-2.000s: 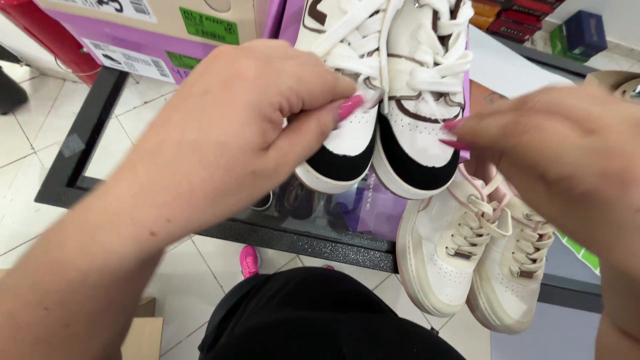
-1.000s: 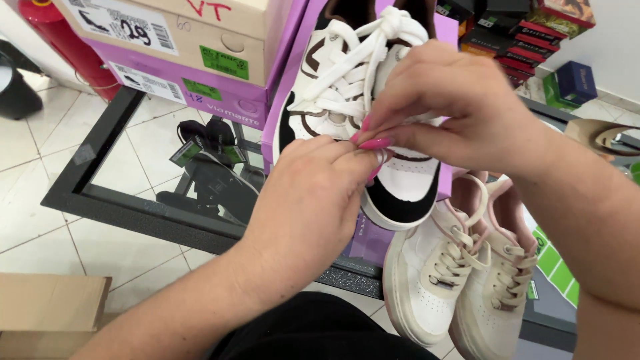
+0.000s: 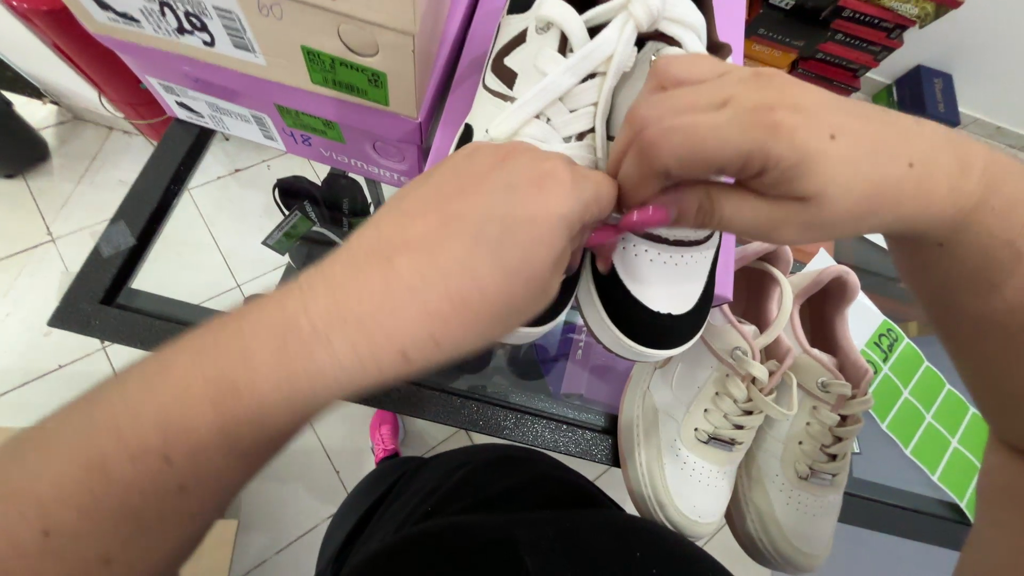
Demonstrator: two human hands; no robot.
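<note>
A pair of white sneakers with black toe edges and brown trim (image 3: pixel 668 280) rests in a purple shoebox (image 3: pixel 726 268), their thick white laces (image 3: pixel 560 88) knotted together near the ankles. My left hand (image 3: pixel 512 216) and my right hand (image 3: pixel 704 152) meet over the front of the right-hand sneaker. Fingertips of both are pinched together around something small near the lower laces; the fingers hide what it is. Beside the box, a second pair of off-white sneakers with beige laces and pink lining (image 3: pixel 688 424) stands at the table's edge.
Shoeboxes (image 3: pixel 360 144) are stacked at the left on the black-framed glass table (image 3: pixel 512 424). Black items with a tag (image 3: pixel 320 208) show near them. Green stickers on a sheet (image 3: pixel 928 408) lie at the right. More boxes (image 3: pixel 832 40) stand behind, and a red cylinder (image 3: pixel 104 64) is at the far left.
Two seconds ago my hands were apart, one over each side of the sneakers; they have come together over the right-hand sneaker. Since one second ago they have stayed close together there.
</note>
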